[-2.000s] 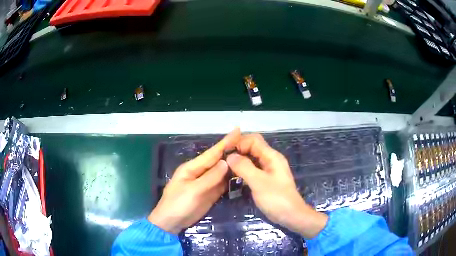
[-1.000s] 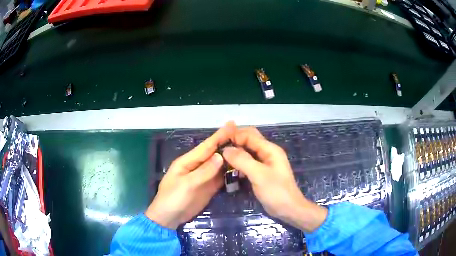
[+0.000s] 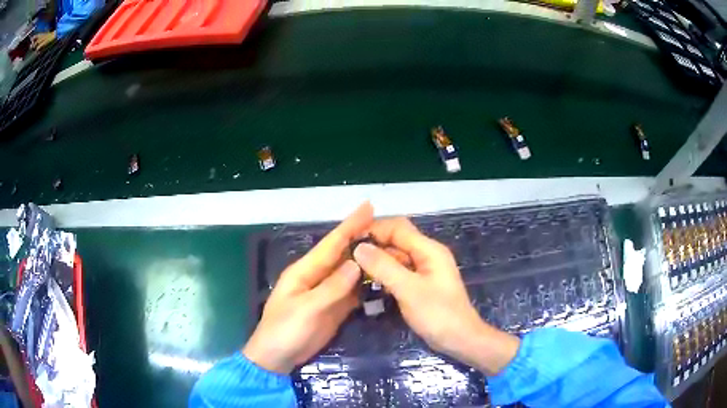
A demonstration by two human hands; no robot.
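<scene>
My left hand (image 3: 311,299) and my right hand (image 3: 426,295), both bare, meet over the dark, shiny blister tray (image 3: 550,259). Their fingertips close together on a small flex circuit module (image 3: 373,301). Its pale square end and a bit of dark and gold show below the fingers; its upper part is hidden by the fingertips and thumbs. The tray has rows of moulded pockets, and my hands and blue sleeves cover part of it.
Beyond a pale rail (image 3: 191,209), a green conveyor belt (image 3: 343,88) carries several small modules (image 3: 446,149). A red compartment tray (image 3: 171,25) is at far left. A red bin (image 3: 79,303) with silvery bags is left. A filled clear tray (image 3: 693,299) is right. A person's hand shows top left.
The belt modules have moved right. Both hands stay together on the module, with only small finger shifts. The camera view has tilted slightly.
</scene>
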